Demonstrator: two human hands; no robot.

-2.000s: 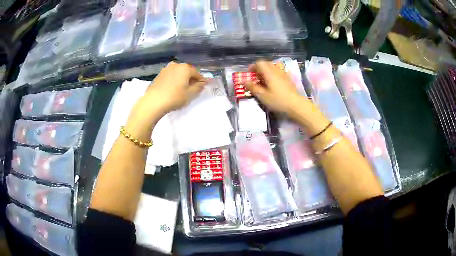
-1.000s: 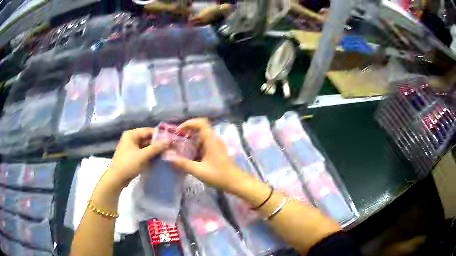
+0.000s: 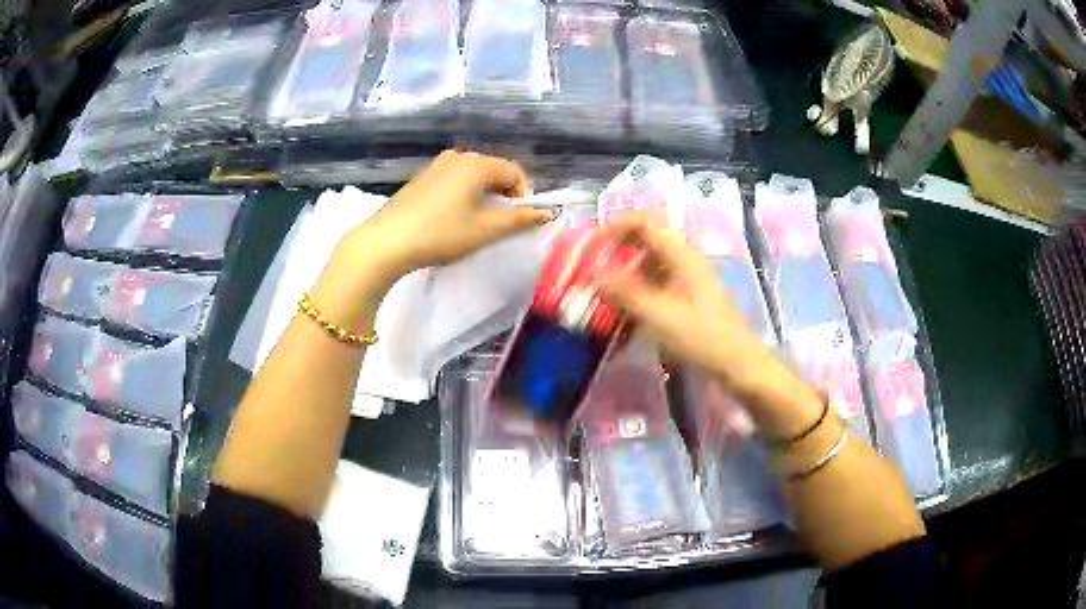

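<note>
My right hand (image 3: pixel 667 292) grips a bare red-and-black keypad phone (image 3: pixel 554 375) by its red end; the phone is tilted and blurred over the tray. My left hand (image 3: pixel 459 214) pinches the upper edge of a milky protective bag (image 3: pixel 488 292) lying over the fanned bag stack (image 3: pixel 387 303). The clear blister tray (image 3: pixel 453 559) lies below and to the right. Its lower-left pocket shows a white label (image 3: pixel 515 488) and no phone. Bagged phones (image 3: pixel 637 476) fill the pockets that show further right.
Stacked full trays (image 3: pixel 476 131) stand at the far side. Another tray of bagged phones (image 3: pixel 101 446) lies at the left. A white block of new bags (image 3: pixel 375 529) is at the near left. A small fan (image 3: pixel 857 71) stands far right, with trays (image 3: pixel 1060 286) at the right edge.
The phone that was between both hands a second ago is gone from them. My right hand now holds the bare phone from the lower-left pocket, and my left hand has gone to a bag.
</note>
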